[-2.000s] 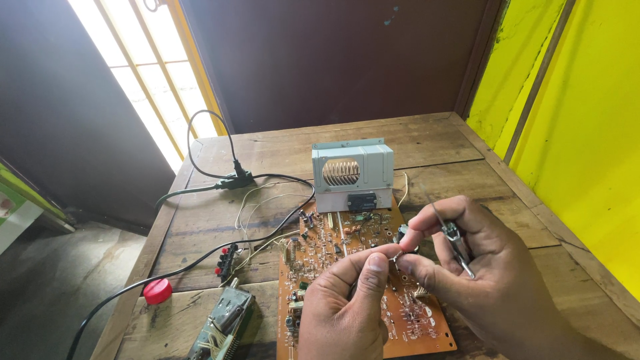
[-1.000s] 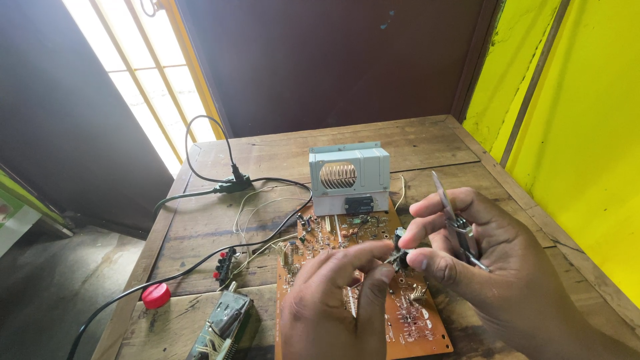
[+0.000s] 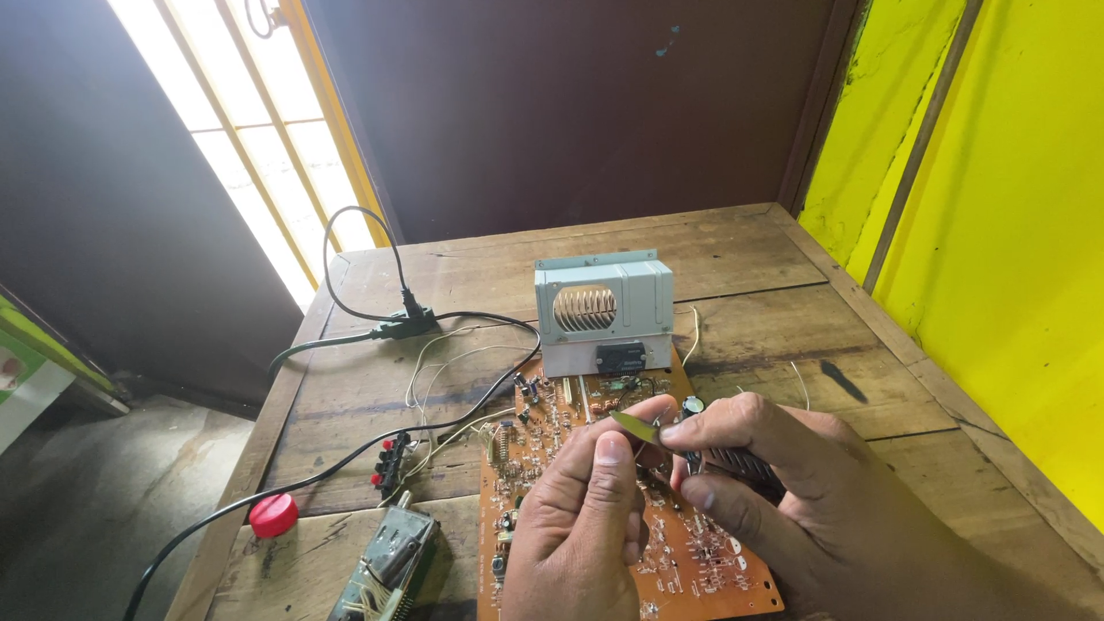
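My left hand (image 3: 586,517) is pinched at its fingertips around a small part with thin wire leads, mostly hidden by the fingers. My right hand (image 3: 776,483) holds a hand tool with a dark ribbed handle (image 3: 742,466). The tool's flat blade (image 3: 634,427), which looks yellow-green, points left, against the left fingertips. Both hands are above an orange printed circuit board (image 3: 690,595) full of solder joints and components. A cylindrical capacitor (image 3: 693,405) shows just beyond the right fingers. At the board's far end stands a pale blue metal heat-sink housing (image 3: 642,297) with a black chip (image 3: 621,357).
On the wooden table (image 3: 742,241), left of the board, lie a red cap (image 3: 273,515), a black terminal strip (image 3: 392,466) with red parts, and a metal module (image 3: 388,561) with loose wires. A black cable (image 3: 345,461) runs from a plug and socket (image 3: 405,323) across the left side.
The tool in my right hand, earlier pointing up through the fingers, now lies with its blade toward the left fingertips. Both hands stay over the board.
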